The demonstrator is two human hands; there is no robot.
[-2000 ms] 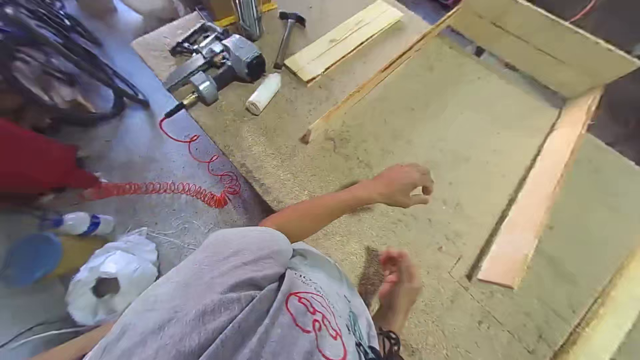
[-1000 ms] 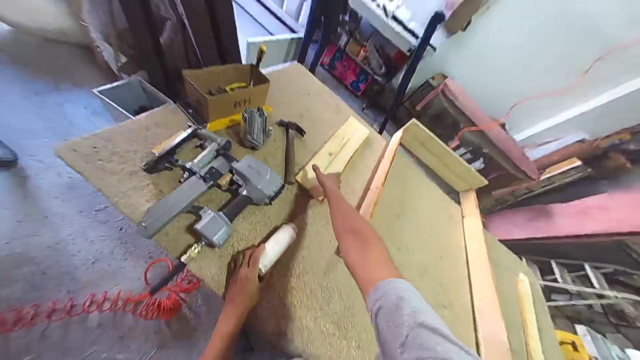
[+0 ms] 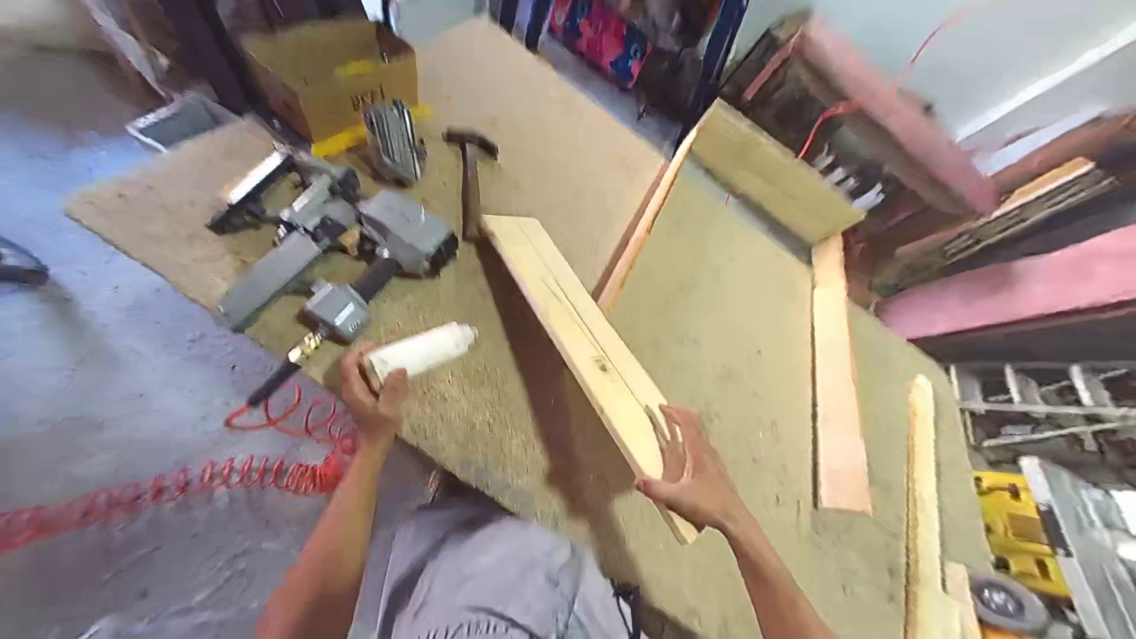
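My left hand [image 3: 374,395] grips the lower end of a white plastic bottle [image 3: 424,349], whose tip points right over the table's left edge. With my right hand [image 3: 692,470] I hold a pale wooden board [image 3: 577,355] near its close end, thumb on one edge and fingers on the other. The board slants up and left, and its far end is beside the handle of a hammer [image 3: 471,182]. A pneumatic nail gun [image 3: 390,240] lies to the left of the hammer. Joined boards, with an upright end panel [image 3: 772,173], stand right of the held board.
A coiled red air hose [image 3: 266,475] hangs off the left edge of the worktable [image 3: 479,408]. A cardboard box [image 3: 333,80] and metal nail strips [image 3: 394,140] are at the back left. Another wood strip [image 3: 923,497] lies at the right, near a yellow tool [image 3: 1021,524].
The bottle, lying on the table two seconds ago, is now in my left hand. The board lay beyond the hammer and is now held in my right hand, nearer me. The view has swung.
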